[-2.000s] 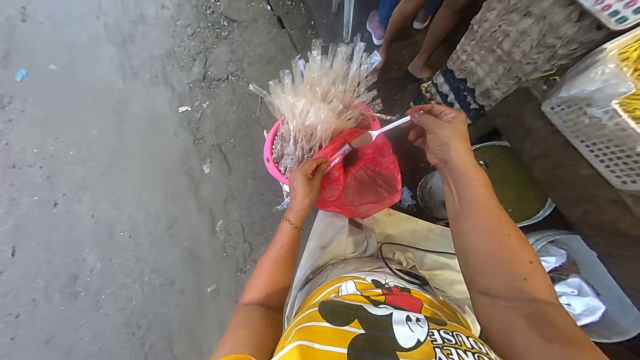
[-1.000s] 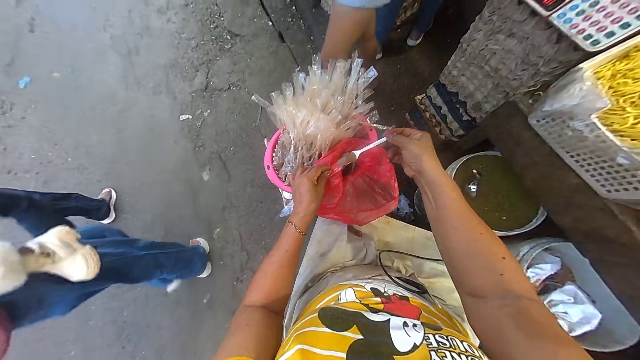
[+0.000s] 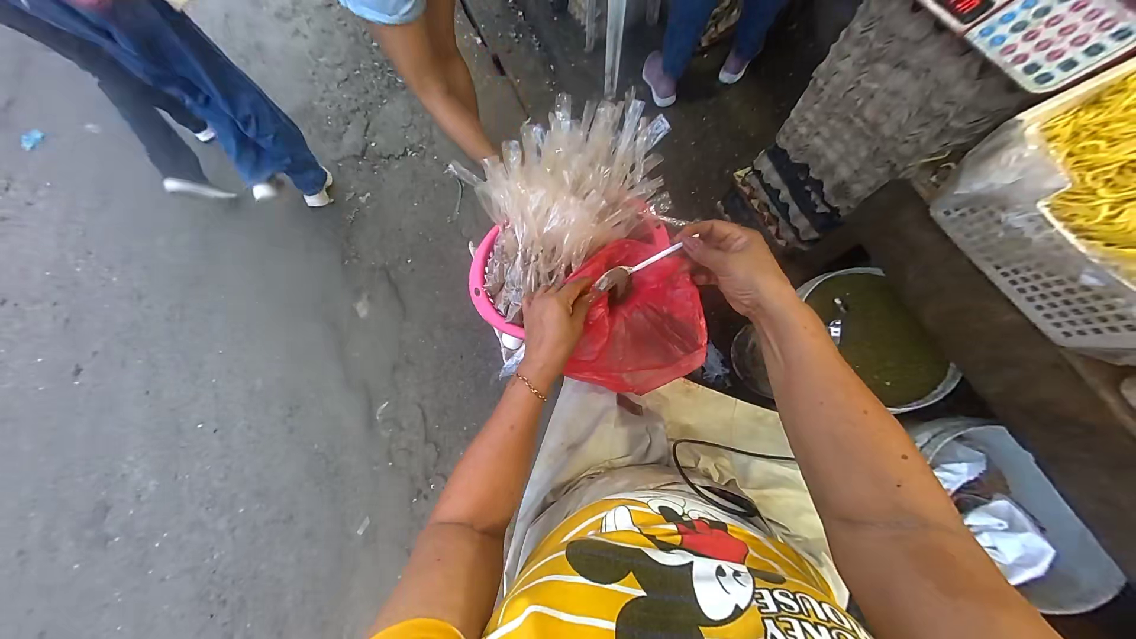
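A white plastic spoon (image 3: 657,258) is pinched by its handle in my right hand (image 3: 735,264). Its bowl, with something brown in it, lies by the fingertips of my left hand (image 3: 557,324). Those left fingers are closed at a small clear plastic bag, whose edges are hard to make out. Under both hands spreads a red plastic bag (image 3: 643,342), over the near side of a pink basket (image 3: 484,288). Many narrow clear plastic packets (image 3: 572,177) stand fanned out in the basket.
A person's arm (image 3: 444,84) reaches behind the packets. Walking legs (image 3: 240,115) are at upper left. On the right are a round tub of greenish liquid (image 3: 874,346), a grey bin (image 3: 1065,532), a white crate (image 3: 1029,257) with yellow noodles and a scale keypad (image 3: 1052,40).
The passers-by have moved from the left edge to the upper left. Another person's arm now reaches down behind the packets. My hands stay over the red bag, with the spoon still in my right hand.
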